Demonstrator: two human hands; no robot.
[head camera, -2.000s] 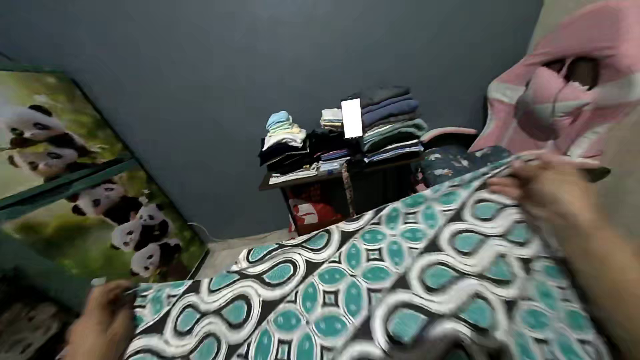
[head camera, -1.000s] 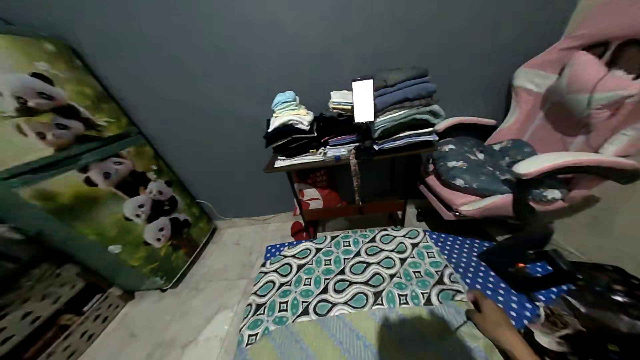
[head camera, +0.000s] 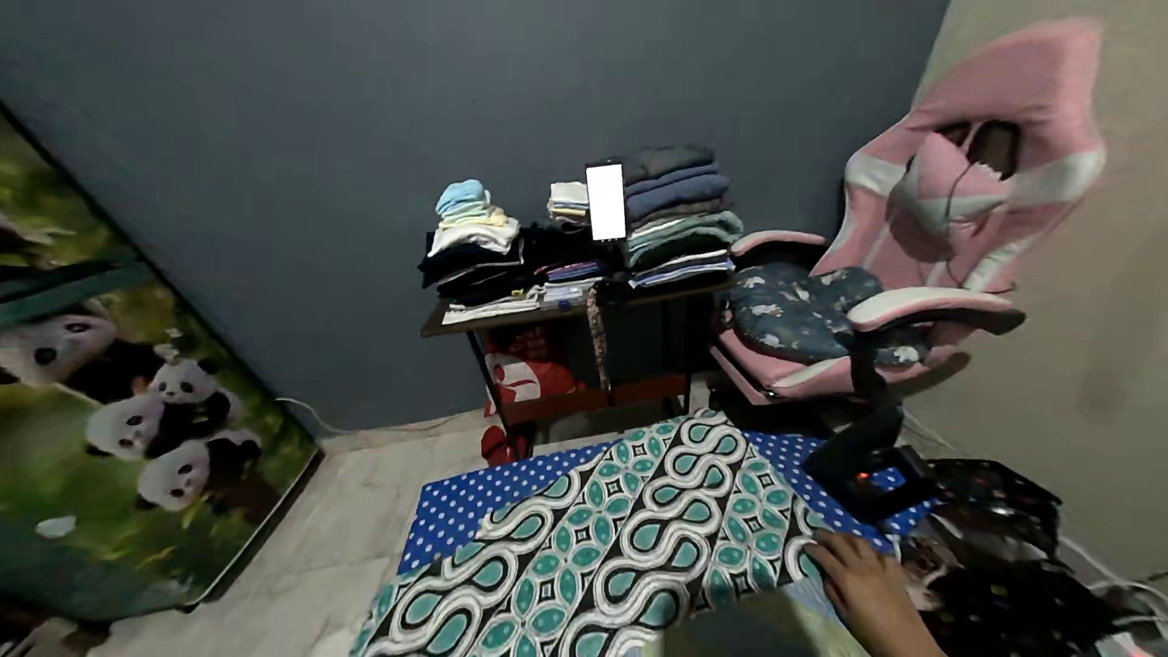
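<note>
A teal, black and white patterned cloth (head camera: 630, 538) lies spread over a blue polka-dot cloth (head camera: 456, 511), which shows along its far and side edges. My right hand (head camera: 858, 575) rests palm down at the cloth's right edge, its fingers touching the fabric; whether it grips any is not clear. At the bottom, a pale yellowish surface partly in shadow shows below the patterned cloth. My left hand is out of the frame. A black clothes iron (head camera: 871, 474) with a small red light stands beyond my right hand, on the right part of the blue cloth.
A small table (head camera: 429, 321) against the wall holds stacks of folded clothes (head camera: 680, 219) and a phone with a bright screen (head camera: 606, 203). A pink and white chair (head camera: 985, 201) stands at right, dark bundled fabric (head camera: 995, 547) below it. A panda-printed cabinet (head camera: 137, 438) is at left.
Two seconds ago both hands held the patterned cloth up; it now lies on the blue cloth. The left hand has left the view. Since one second ago, the cloth's far edge has shifted, baring more blue.
</note>
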